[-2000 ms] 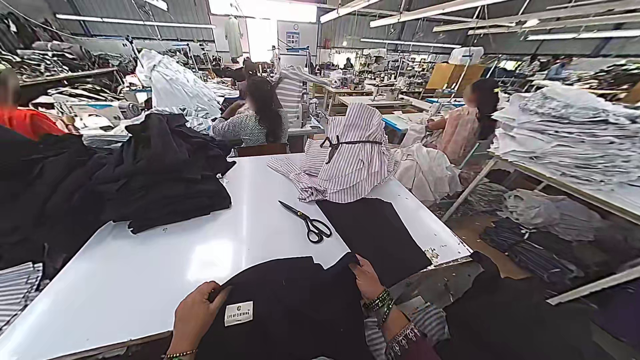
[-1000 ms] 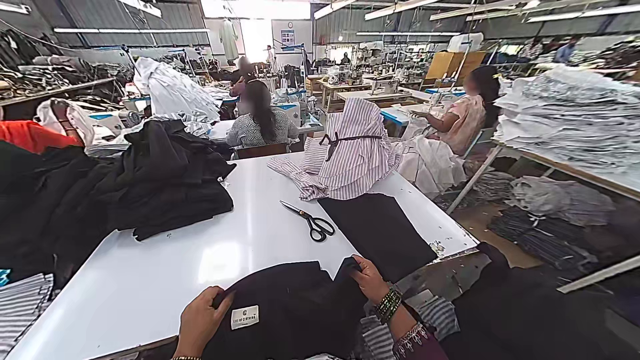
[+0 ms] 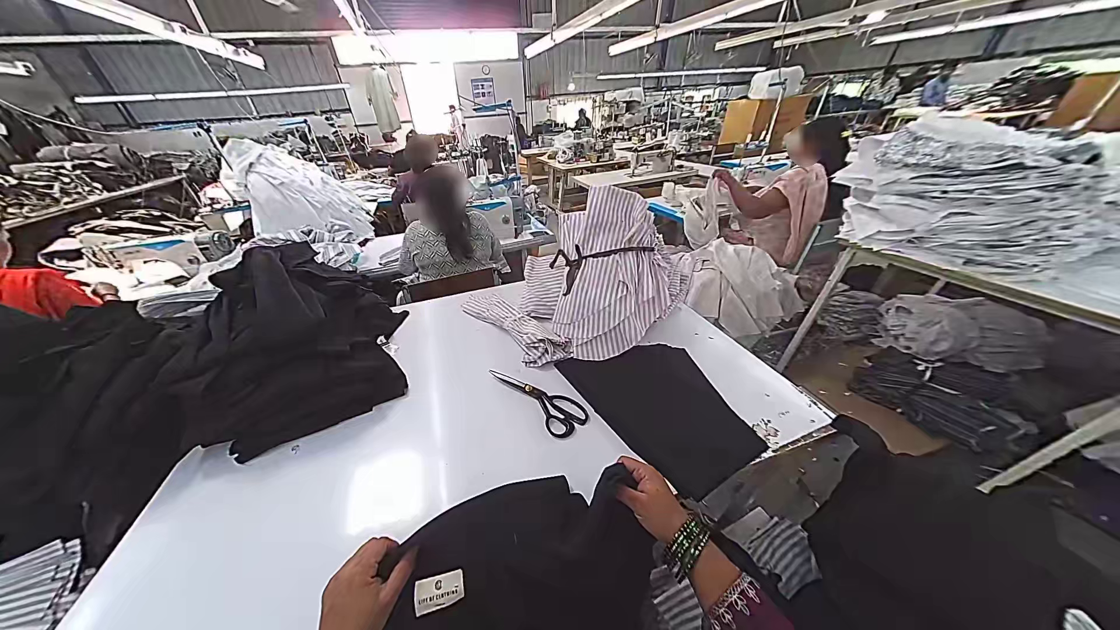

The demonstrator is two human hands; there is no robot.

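A black garment (image 3: 516, 551) with a white woven label (image 3: 438, 592) is stretched between my hands at the near edge of the white table (image 3: 350, 472). My left hand (image 3: 366, 582) pinches its edge left of the label. With bangles at the wrist, my right hand (image 3: 652, 499) grips a bunched edge on the other side. Black-handled scissors (image 3: 547, 404) lie beyond the garment, blades pointing away to the left. Beside them rests a flat black fabric piece (image 3: 665, 411), its far end at a striped fabric bundle (image 3: 608, 280) bound by a dark tie.
A heap of black fabric (image 3: 289, 350) covers the table's left side. Striped pieces (image 3: 39, 577) lie at lower left. A rack with stacked white fabric (image 3: 971, 184) stands at right, bundles beneath. People sit beyond the table, one near its far edge (image 3: 451, 232), another at right (image 3: 792, 201).
Both hands keep hold of the black garment throughout. The seated person at the right has raised an arm with white cloth. The scissors and the striped bundle have stayed in place.
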